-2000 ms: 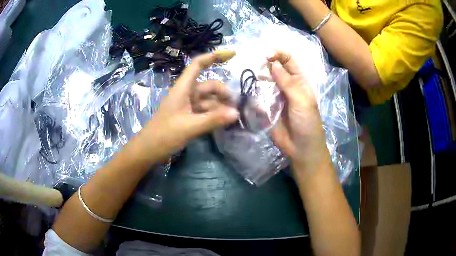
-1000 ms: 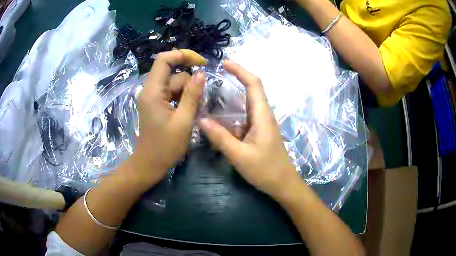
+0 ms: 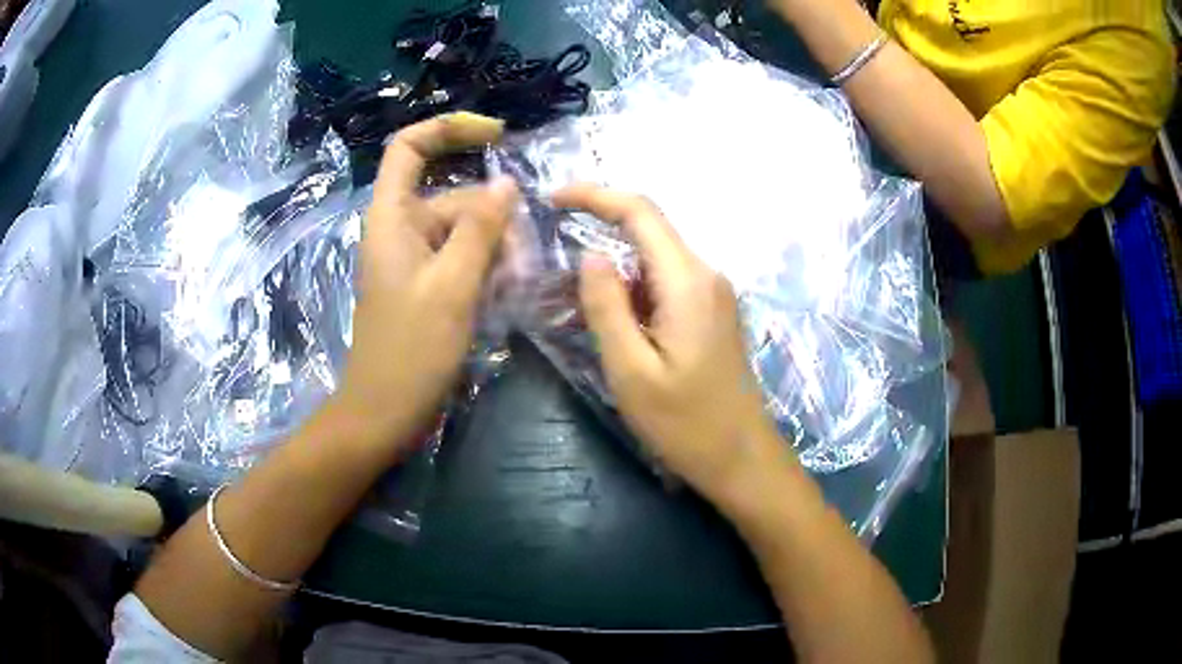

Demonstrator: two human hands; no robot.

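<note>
My left hand [image 3: 421, 279] and my right hand [image 3: 674, 337] face each other over the middle of the table. Between their fingers is a clear plastic bag [image 3: 519, 266], blurred, with something dark in it that looks like a black cable. The left fingertips pinch its left side; the right thumb and fingers hold its right side. A yellow-tan cover is on a left fingertip. A loose pile of black cables [image 3: 454, 84] with small metallic plugs lies beyond the hands. Bagged cables [image 3: 136, 357] lie in a heap to the left.
Clear bags [image 3: 830, 337] lie heaped at the right. White moulded parts [image 3: 130, 117] are at the left. A pale tube [image 3: 78, 499] is at the lower left. A cardboard box [image 3: 1031, 545] is below the right table edge. A person in a yellow shirt [image 3: 1076, 143] is at the upper right.
Two seconds ago a looped black cable and a bag showed between hands held wider apart. The hands came together around the bag and moved left. Since one second ago they have shifted only slightly.
</note>
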